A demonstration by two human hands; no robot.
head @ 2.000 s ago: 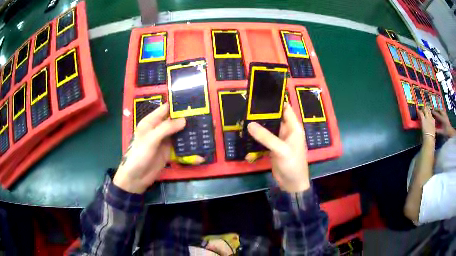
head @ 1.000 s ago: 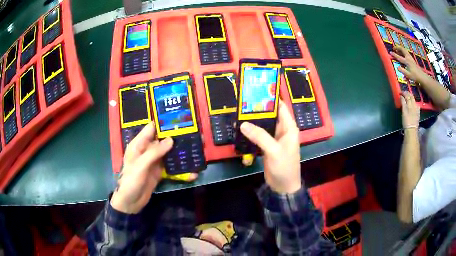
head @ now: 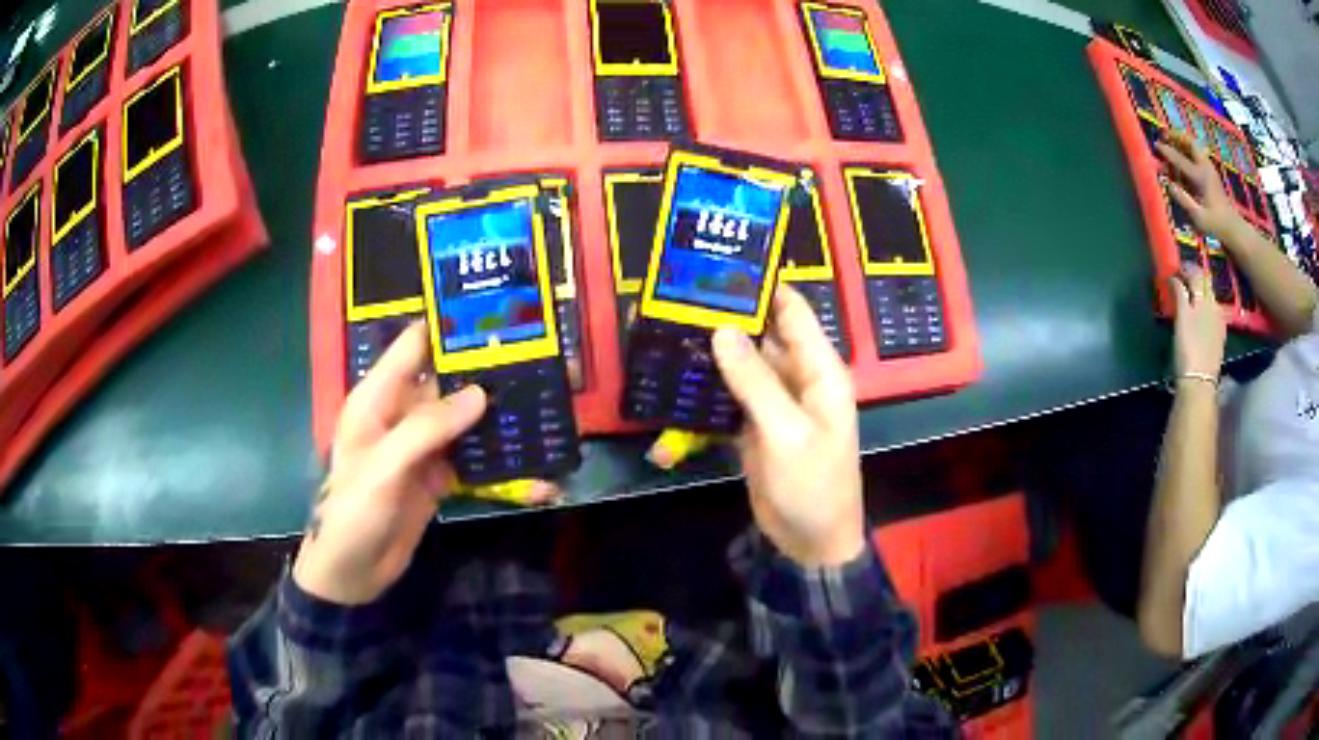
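Note:
My left hand (head: 383, 455) holds a keypad mobile phone (head: 492, 297) upright over the front of the red phone tray (head: 564, 162), thumb at the top of its keypad. My right hand (head: 796, 419) holds a second keypad phone (head: 712, 253), tilted slightly right, thumb at its upper keys. Both displays are blue with white text. Several phones lie in the tray slots below; two back-row slots (head: 745, 87) are empty. Two back-row phones show multicoloured displays; the one between them (head: 637, 70) is dark. The held phones partly cover the front-row phones.
Stacked red trays (head: 217, 188) with dark phones stand at the left on the green bench (head: 275, 347). At the right, another person's hands (head: 1201, 188) touch a further phone tray (head: 1153, 203). Red crates (head: 948, 564) sit below the bench, one with phones.
The right-hand phone has shifted left and tilted, and its display went from black to bright to blue with text. The left-hand phone's display went from white to blue. The other person's hands moved over their tray.

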